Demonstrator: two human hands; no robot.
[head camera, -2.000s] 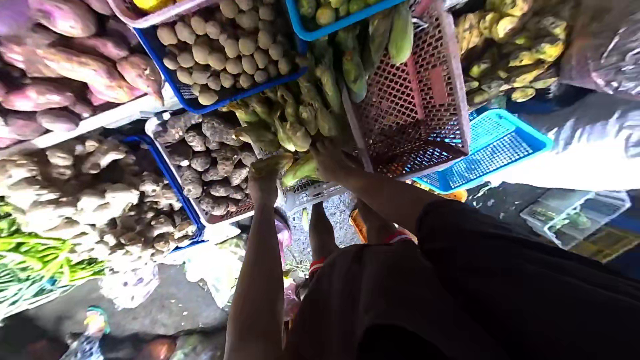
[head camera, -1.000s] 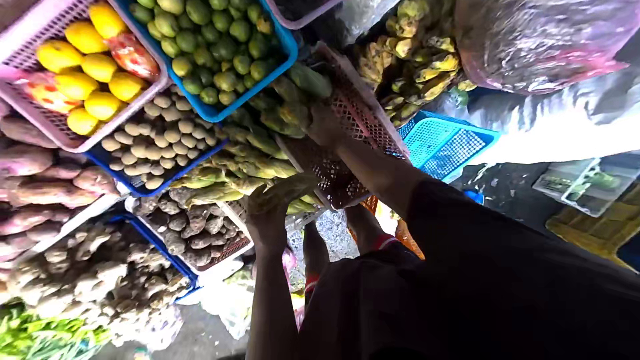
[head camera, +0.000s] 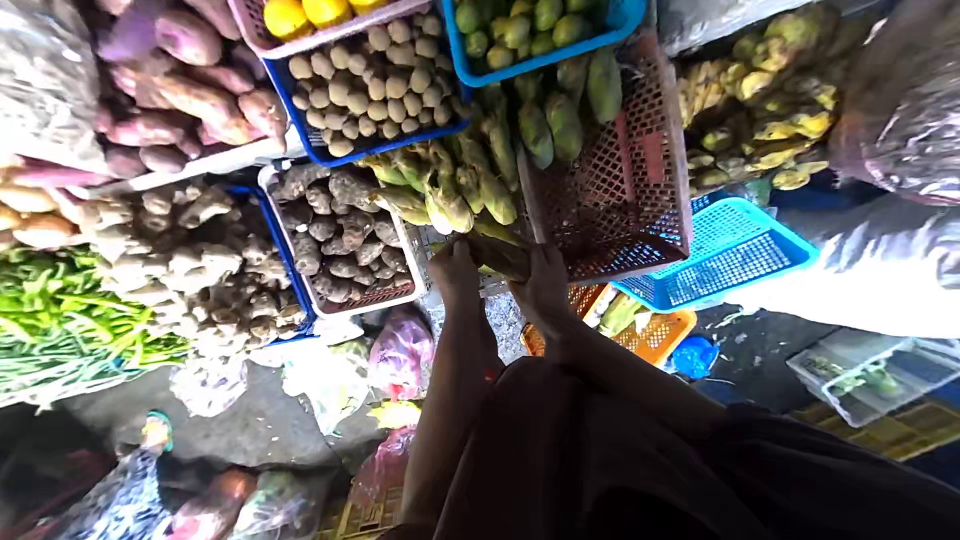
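Note:
My left hand (head camera: 455, 271) and my right hand (head camera: 541, 279) are closed on opposite ends of a husked ear of corn (head camera: 501, 255), in deep shade. Just beyond my hands lies a heap of ears of corn (head camera: 450, 191) in green husks. More dark green ears (head camera: 564, 124) rest farther up, beside the raised wall of a brown plastic crate (head camera: 630, 161). This crate stands tilted to the right of my right hand; its visible inside holds shadow and patches of light.
Left of my hands is a white-rimmed basket (head camera: 369, 304) of dark taro-like roots. A blue tray (head camera: 330, 159) of small round brown fruit and a blue basket (head camera: 457, 71) of green citrus stand beyond. At right are a light-blue basket (head camera: 787, 251) and an orange basket (head camera: 675, 324).
One second ago my right hand was at the ears by the brown crate, apart from my left. Now both hands are together on one ear. The view has shifted.

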